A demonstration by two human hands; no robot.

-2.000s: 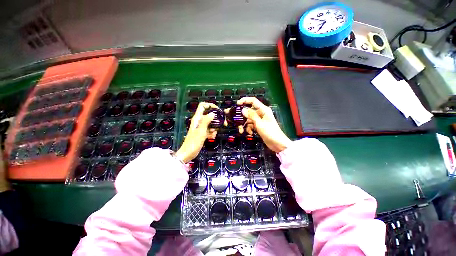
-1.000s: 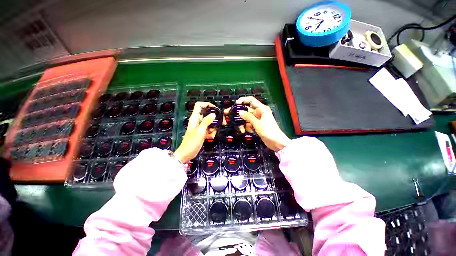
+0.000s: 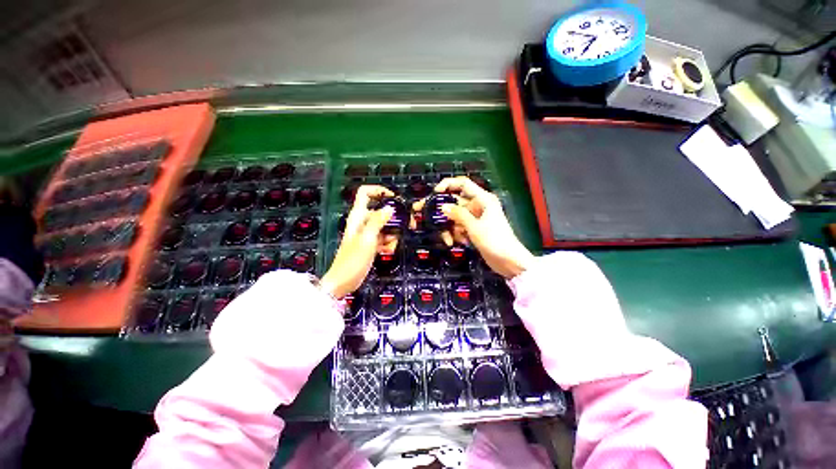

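Observation:
My left hand (image 3: 364, 231) holds a round black unit (image 3: 395, 213) between thumb and fingers. My right hand (image 3: 478, 225) holds another round black unit (image 3: 440, 210) close beside it. Both are held above the back part of a clear blister tray (image 3: 345, 420). Glossy purple-white glare shows on their faces. The tray pockets hold more round black units, several with red marks and some silvery from glare. The near-left pocket (image 3: 360, 387) is empty, its bottom crosshatched. My hands hide part of the tray.
A second filled blister tray (image 3: 328, 161) lies left. Beyond it an orange-red board (image 3: 188, 128) carries a clear tray of dark parts; a pink sleeve (image 3: 13, 293) shows at the left edge. At right are a black mat (image 3: 642, 183), blue clock (image 3: 596, 43), parts box (image 3: 662, 99) and paper slip (image 3: 733, 174).
My hands stay in nearly the same place, each with its unit; the glare on the units has shifted slightly. A neighbour's pink sleeve has come further into view at the left edge.

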